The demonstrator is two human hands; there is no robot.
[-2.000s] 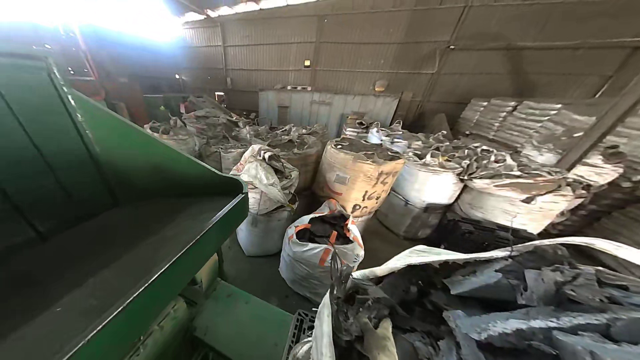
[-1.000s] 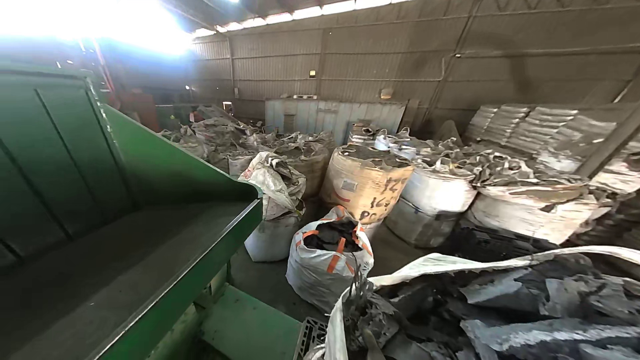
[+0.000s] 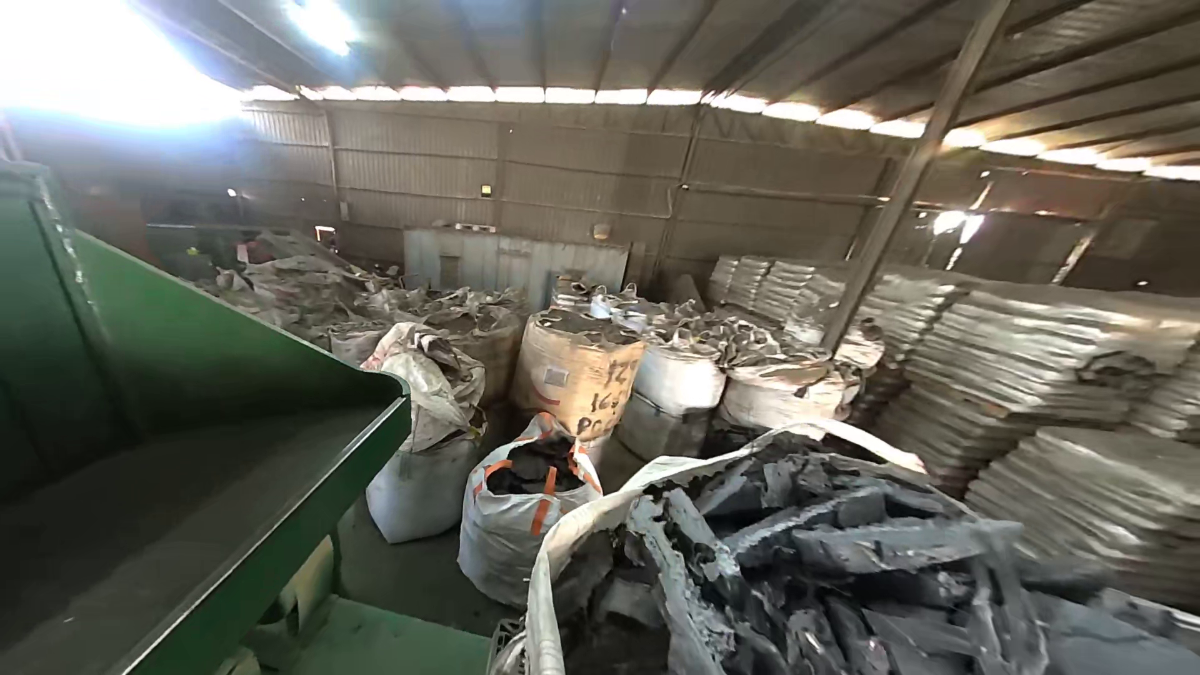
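Neither of my hands shows in the head view. Closest to me at the lower right is a large white woven bulk bag (image 3: 586, 516), its mouth spread around jagged dark grey scrap pieces (image 3: 844, 553). A green metal hopper (image 3: 225, 328) with a sloped side and a dark flat bed fills the left. Between them, farther off, stands a smaller white bag with orange straps (image 3: 511, 534), holding black material. What any hand holds or touches cannot be seen.
Behind stand a tan bulk bag (image 3: 572, 375) with writing, a white bag (image 3: 422, 487) with a crumpled top, and more filled bags (image 3: 787, 384). Stacked sacks (image 3: 1031, 347) line the right, by a slanted metal beam (image 3: 914, 178). A green metal base (image 3: 394, 637) lies below the hopper.
The view has tilted up and turned right, bringing the roof and more of the stacked sacks into sight. Nothing else has plainly moved.
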